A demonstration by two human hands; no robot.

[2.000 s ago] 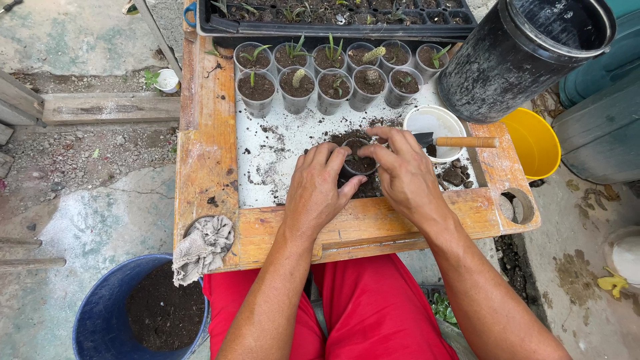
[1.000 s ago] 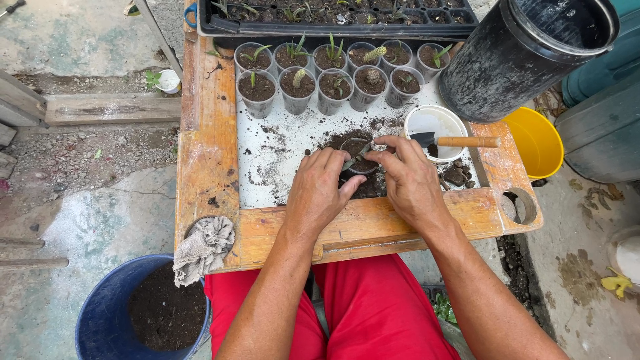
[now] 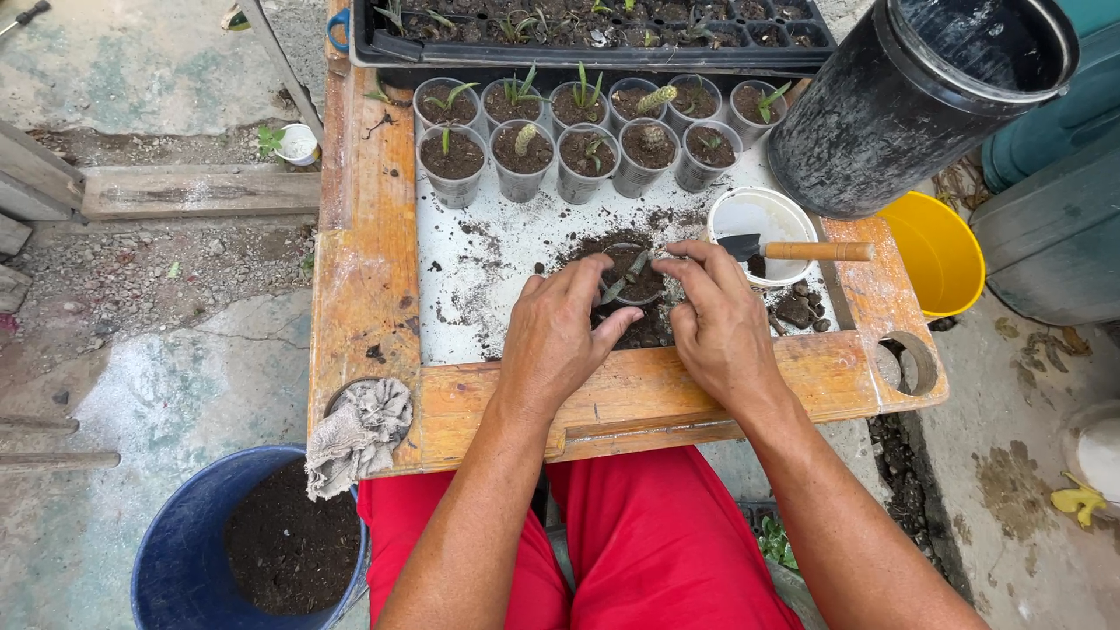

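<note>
A clear plastic cup of soil (image 3: 652, 289) stands on the white tabletop near its front edge, with a small grey-green plant (image 3: 625, 280) lying slanted across the top. My left hand (image 3: 564, 328) curves round the cup's left side, thumb and fingers apart. At the right side is my right hand (image 3: 717, 315), its fingers spread by the rim; whether its fingertips touch the plant or cup is unclear. Loose soil surrounds the cup. Behind it, two rows of plastic cups (image 3: 584, 164) hold soil and small succulents or cacti.
A trowel (image 3: 814, 251) rests across a white tub (image 3: 779, 214) on the right. Beyond stand a black bucket (image 3: 875, 114) and a yellow bucket (image 3: 941, 254). A black seedling tray (image 3: 595, 56) lies at the back. A rag (image 3: 359, 433) and blue bucket of soil (image 3: 188, 542) are left.
The small plant now lies across the soil in the cup; a second ago it was between the fingers over the cup. My right hand's fingers have drawn back to the right.
</note>
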